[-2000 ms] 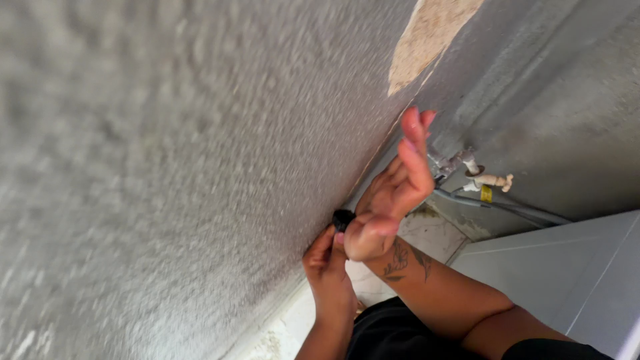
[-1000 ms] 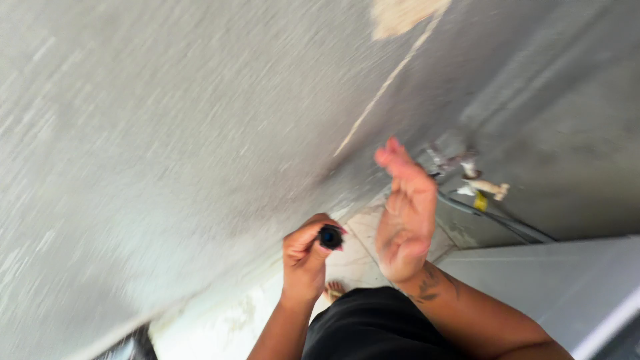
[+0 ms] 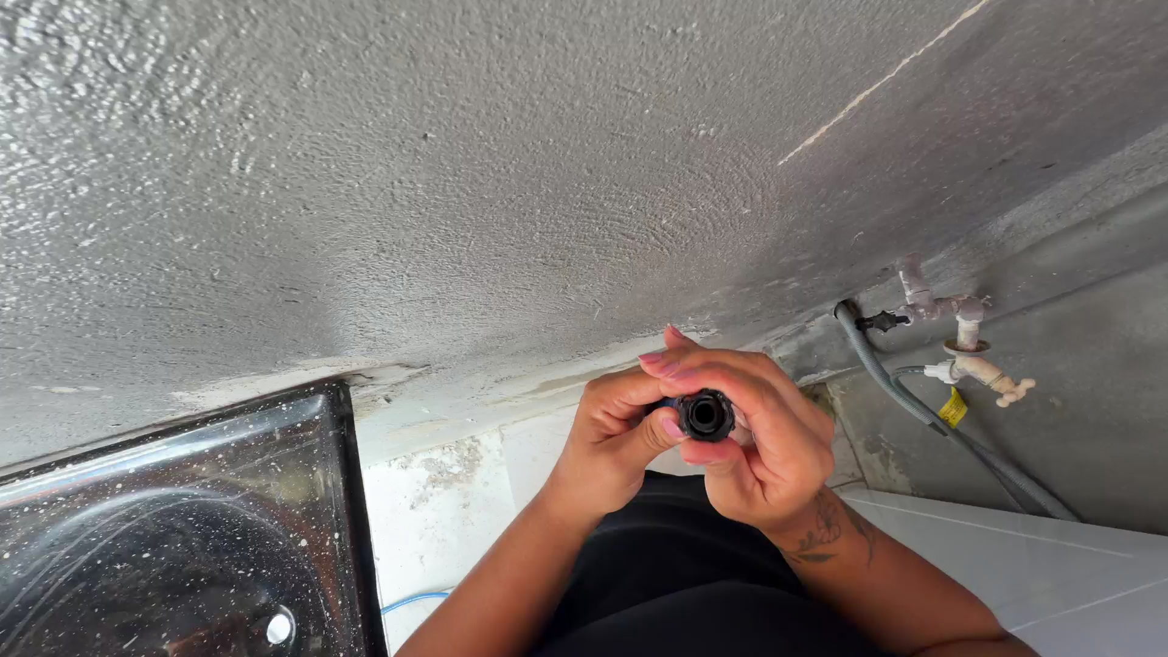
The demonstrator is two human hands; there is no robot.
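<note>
A black, round, hollow plastic fitting [image 3: 706,415] sits between my two hands, its open end facing the camera. My left hand [image 3: 613,436] grips it from the left with thumb and fingers. From the right, my right hand [image 3: 776,429] closes its fingers and thumb around the same fitting. Whatever lies behind the fitting's open end is hidden by the hands.
A speckled black basin [image 3: 351,511] with a drain stands at the lower left. The rough grey wall [image 3: 456,201] runs across above my hands. At the right are a beige tap [image 3: 990,372], a grey hose [image 3: 881,374] and a white panel [image 3: 1022,547].
My right hand, open and apart from the fitting a second ago, has come back and closed on it. My left hand still holds the fitting. The view has shifted, bringing the basin in.
</note>
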